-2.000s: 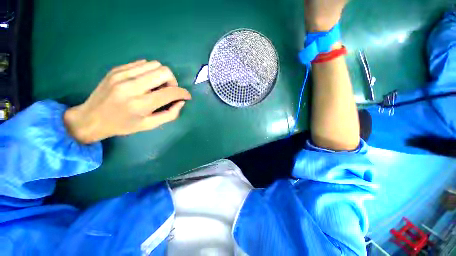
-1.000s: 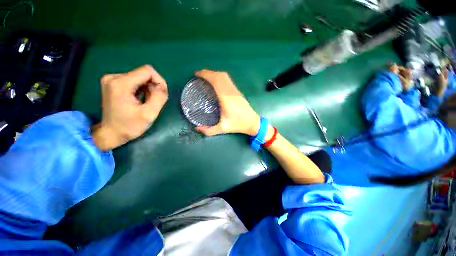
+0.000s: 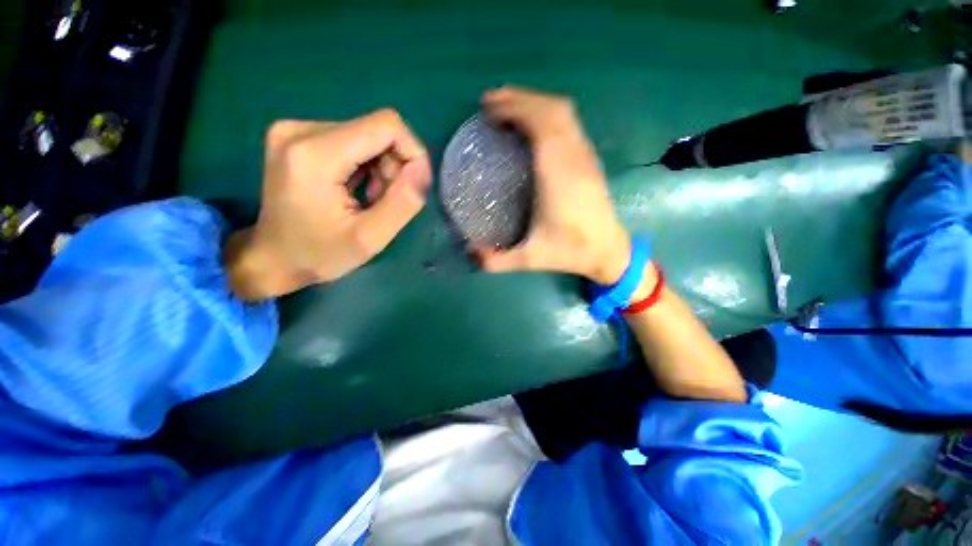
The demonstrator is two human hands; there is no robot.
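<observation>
My right hand (image 3: 570, 197) grips the round perforated screw plate (image 3: 487, 183) by its edges. Thumb and fingers are at opposite sides of the rim. The plate is tilted over the mat, with blurred silver grains on its face. My left hand (image 3: 341, 203) is just left of the plate, fingers curled in to the thumb; no object shows in it. A few dark specks lie on the green mat (image 3: 426, 341) below the plate. The electric screwdriver (image 3: 810, 123) lies at the right, its tip pointing left, touched by neither hand.
A black compartment tray (image 3: 176, 117) with small shiny assemblies (image 3: 101, 139) is at the far left. Slim metal tweezers (image 3: 777, 272) lie on the mat at the right, near a clip with a black cord. Another person's blue sleeve (image 3: 933, 256) is at the right edge.
My right hand has come back from the top edge and taken hold of the plate, which was flat on the mat. My left hand has curled its fingers. The view has shifted, showing tray and screwdriver.
</observation>
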